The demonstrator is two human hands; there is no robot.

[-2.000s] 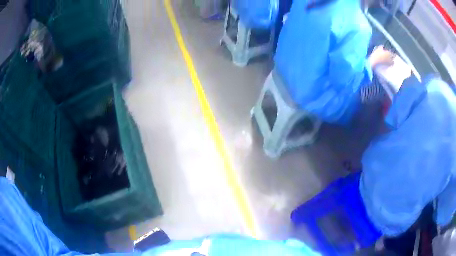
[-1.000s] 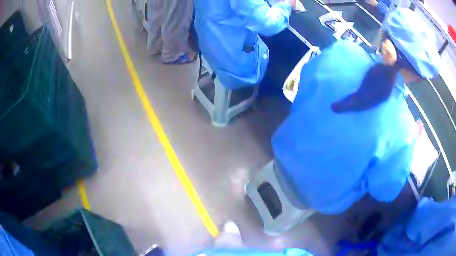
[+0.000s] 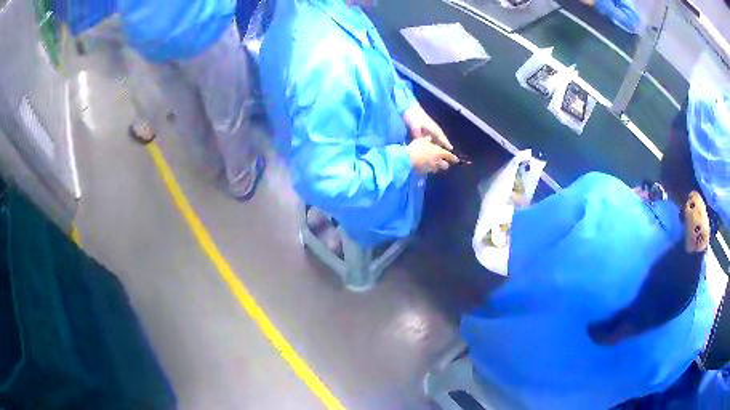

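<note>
Neither of my hands is in view. Nearest in front of me, a person in a blue smock (image 3: 592,280) sits on a grey-white plastic stool (image 3: 452,376) at the right, back turned, hair tied. Farther on, another person in a blue smock (image 3: 336,120) sits on a stool (image 3: 356,260) with both hands together around a small thing too small to name. A white bag or sheet with small parts (image 3: 500,216) lies at the line's edge between them.
A dark green conveyor line (image 3: 480,88) runs at the upper right, bearing white packets with dark parts (image 3: 572,100) and a white sheet (image 3: 445,43). Dark green crates (image 3: 72,320) stand at the left. A yellow aisle line (image 3: 232,280) crosses the floor. Standing people (image 3: 180,28) are at the upper left.
The view has moved forward along the aisle. The seated people are nearer, more of the conveyor shows, and the open crate, the blue crate and my sleeves have left the picture.
</note>
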